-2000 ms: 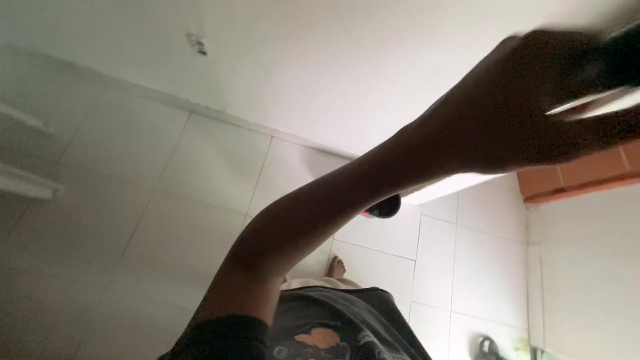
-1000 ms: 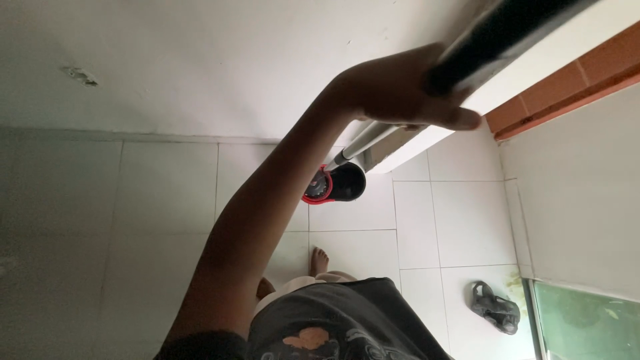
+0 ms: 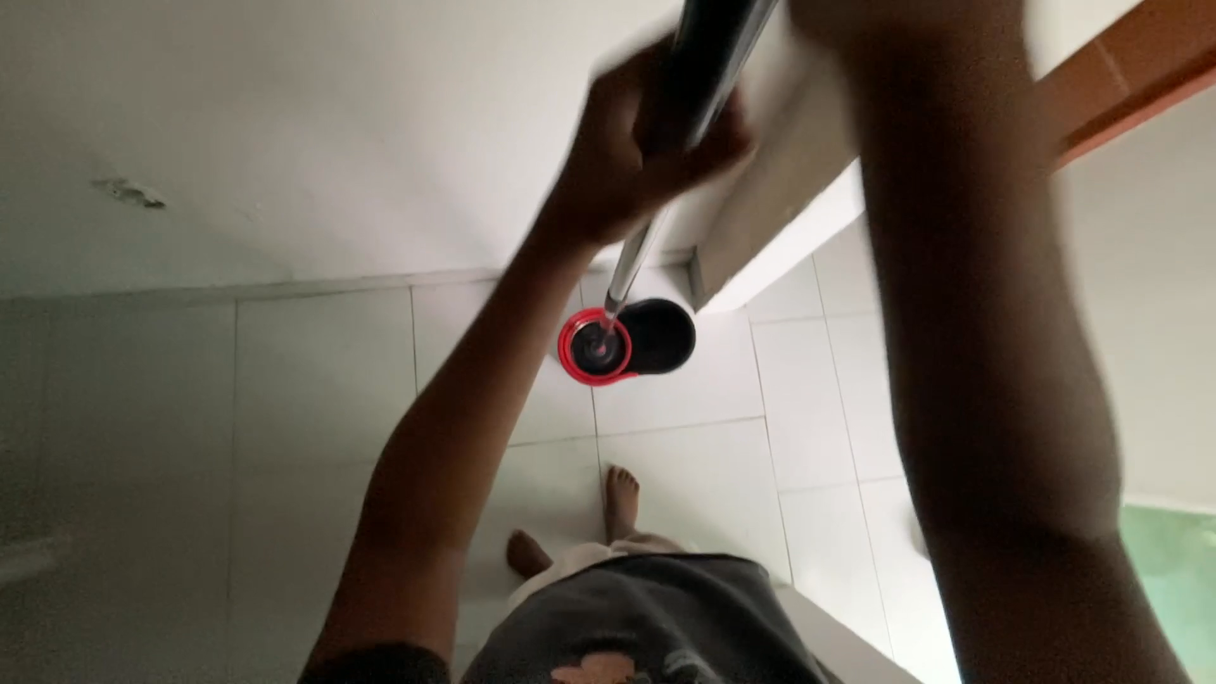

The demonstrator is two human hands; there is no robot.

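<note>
My left hand (image 3: 646, 142) is wrapped around the dark upper part of a mop handle (image 3: 712, 66) at the top centre of the head view. Below it the metal pole slants down into the red-rimmed spinner basket (image 3: 598, 347) of a spin mop bucket (image 3: 665, 337) on the floor; the basket looks blurred. At the top right, my right hand (image 3: 907, 19) is raised, cut off by the frame edge and blurred, so its fingers and what they hold are hidden.
Behind the bucket stands a pale wall (image 3: 332, 142) with a chipped spot. A wall edge (image 3: 779, 218) juts out just right of the bucket. My bare feet (image 3: 622, 494) are on the white tiled floor (image 3: 323, 380) in front of it.
My right arm has come into view on the right. My left hand, with its fingers extended by the handle one second ago, is now closed around it. The pole stands steeper in the view.
</note>
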